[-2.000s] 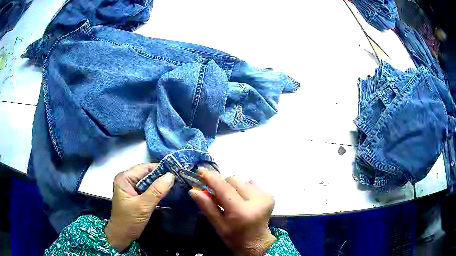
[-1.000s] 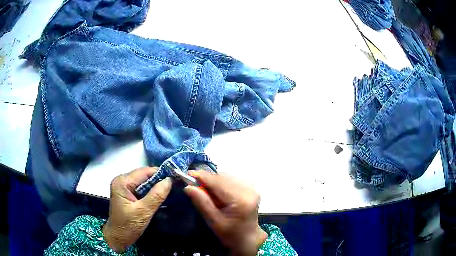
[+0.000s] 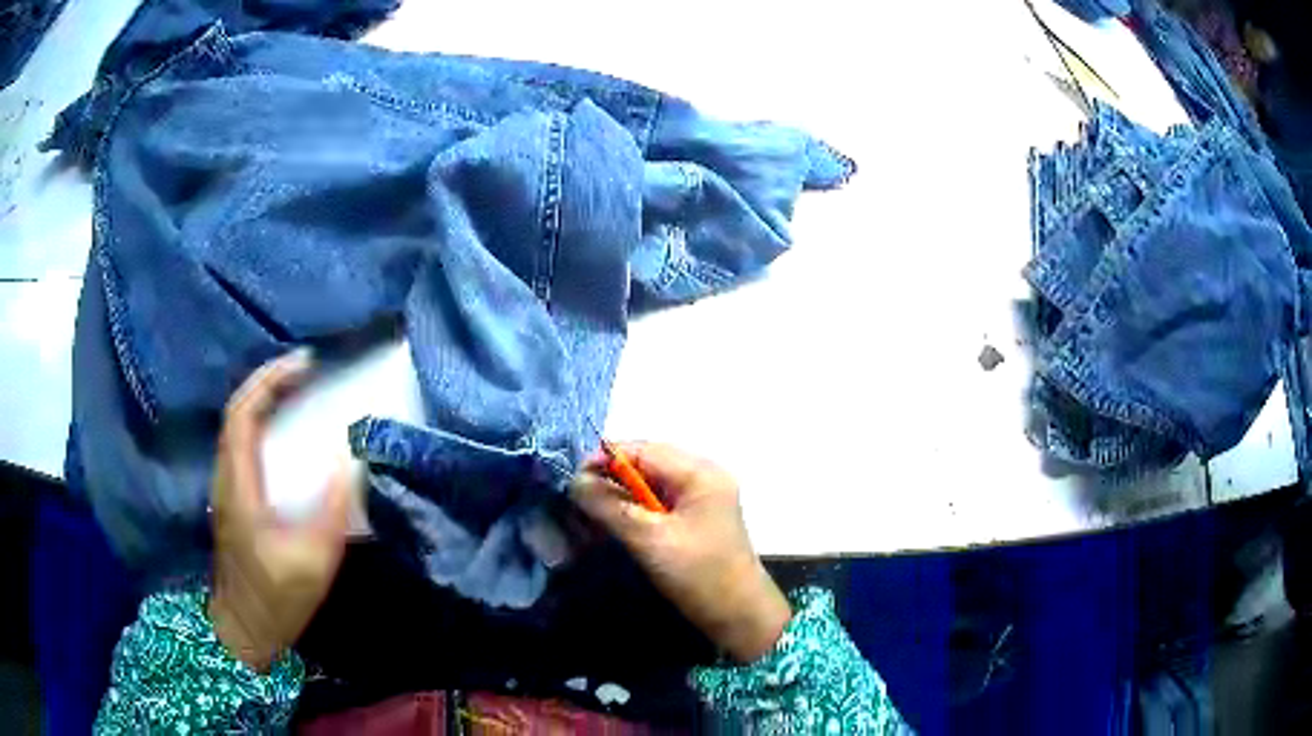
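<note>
A blue denim garment (image 3: 331, 216) lies spread on the white table. Its sleeve (image 3: 497, 288) runs down to the stitched cuff (image 3: 453, 449), which hangs over the table's front edge. My left hand (image 3: 274, 503) is left of the cuff, off the cloth, blurred, with fingers apart and empty. My right hand (image 3: 676, 532) is at the right end of the cuff. It holds the thread snips (image 3: 633, 479) with orange handle showing; the blades are mostly hidden. Its fingertips touch or nearly touch the denim.
A stack of folded denim (image 3: 1173, 302) lies on the right of the white table (image 3: 849, 417). More denim is at the back left and back right. A small dark spot (image 3: 990, 357) is on the tabletop. Blue material and a dark red apron (image 3: 389, 715) are below the edge.
My left hand has let go of the cuff and moved left, opening. The cuff has dropped and spread out. My right hand has moved slightly right and up, with the snips turned.
</note>
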